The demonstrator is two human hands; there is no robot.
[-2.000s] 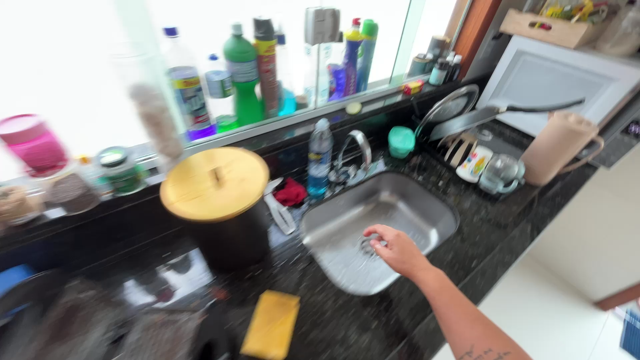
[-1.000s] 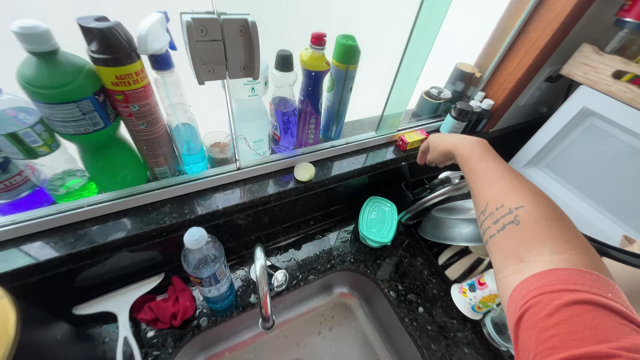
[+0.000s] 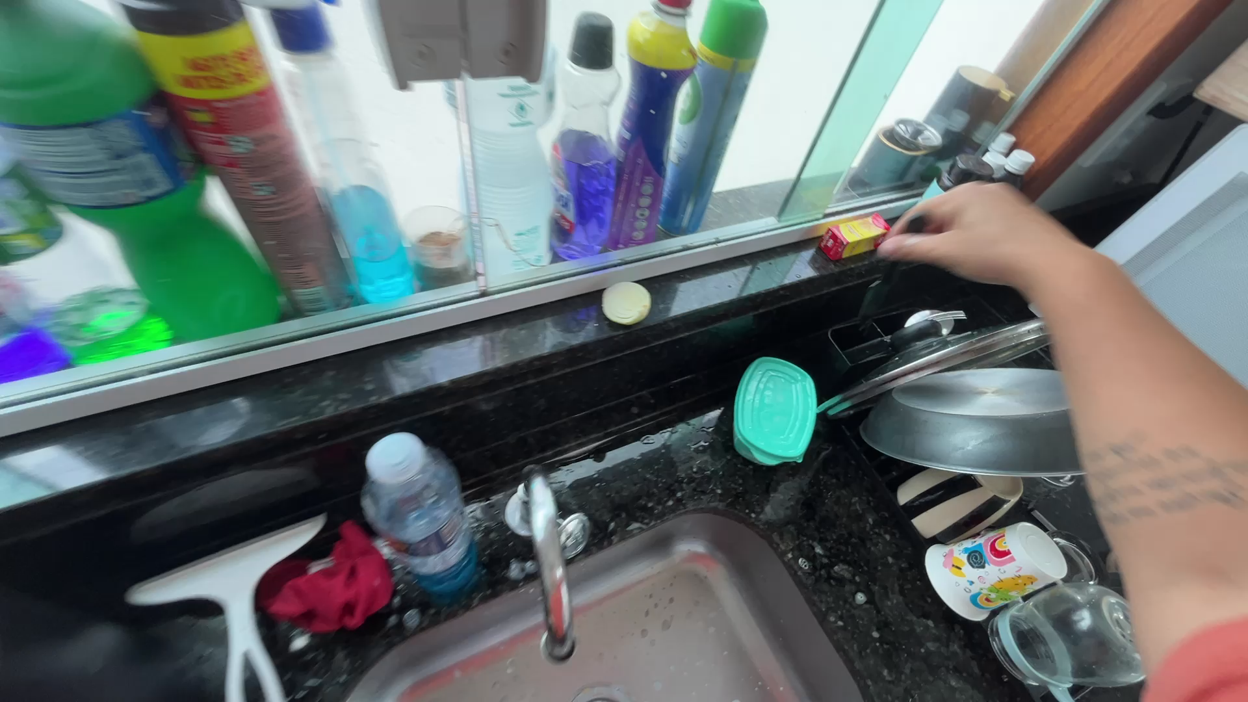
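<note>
My right hand [image 3: 985,234] reaches in from the right, over the far end of the black stone sill. Its bent fingertips are beside a small red and yellow box [image 3: 853,237], very close to it or touching. A small dark patch shows between thumb and fingers; whether it is a held object or a gap, I cannot tell. Small bottles with white caps [image 3: 1017,164] stand just behind the hand. A round pale disc [image 3: 626,303] lies on the sill to the left. My left hand is out of view.
Below are a steel sink [image 3: 682,604], a chrome faucet [image 3: 551,565], a plastic bottle [image 3: 424,526], a red cloth [image 3: 336,585], a white squeegee [image 3: 234,575] and a turquoise container [image 3: 775,409]. A metal pan [image 3: 975,419], a patterned cup [image 3: 994,568] and a glass mug [image 3: 1072,634] are at right. Cleaning bottles stand behind the window glass.
My right hand was over the sink two seconds ago and was at the red and yellow box one second ago. It remains beside the box now. The view has moved closer to the sill.
</note>
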